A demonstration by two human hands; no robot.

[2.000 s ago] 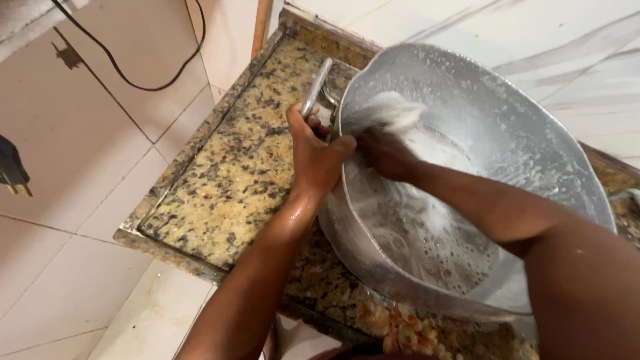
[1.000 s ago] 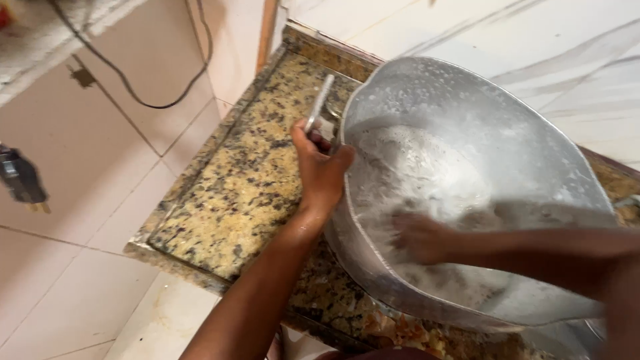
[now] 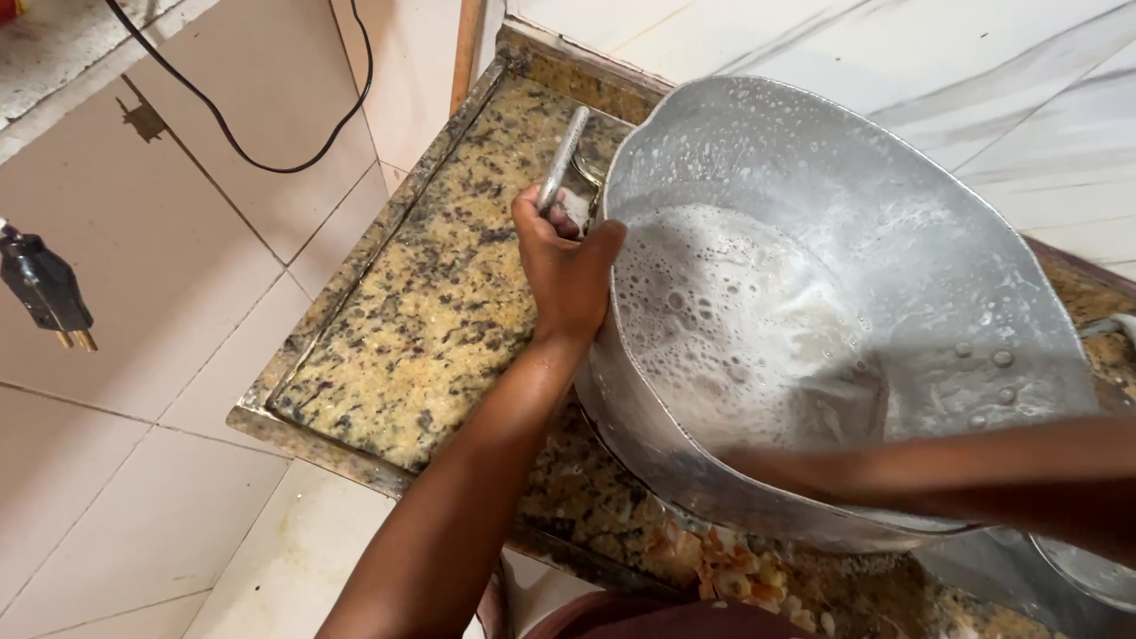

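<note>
A large aluminium pot (image 3: 932, 222) stands tilted on the granite countertop (image 3: 426, 293), with soapy, foamy water (image 3: 737, 311) in its lower part and suds on its wall. My left hand (image 3: 564, 257) grips the pot's metal side handle (image 3: 564, 160), its thumb against the rim. My right forearm (image 3: 941, 466) reaches over the near rim into the pot. The right hand itself is low inside, by the near wall, hidden by the rim and blur, so what it holds cannot be seen.
Wet food scraps (image 3: 737, 568) lie below the pot at the counter's near edge. Another metal vessel (image 3: 1092, 568) is at the lower right. A black plug (image 3: 44, 284) hangs at left, near a black cord (image 3: 266, 164). A marbled tile wall (image 3: 1021, 80) rises behind.
My right hand has moved from the pot's far left wall, through the foam, to the near wall. My left hand has stayed on the handle.
</note>
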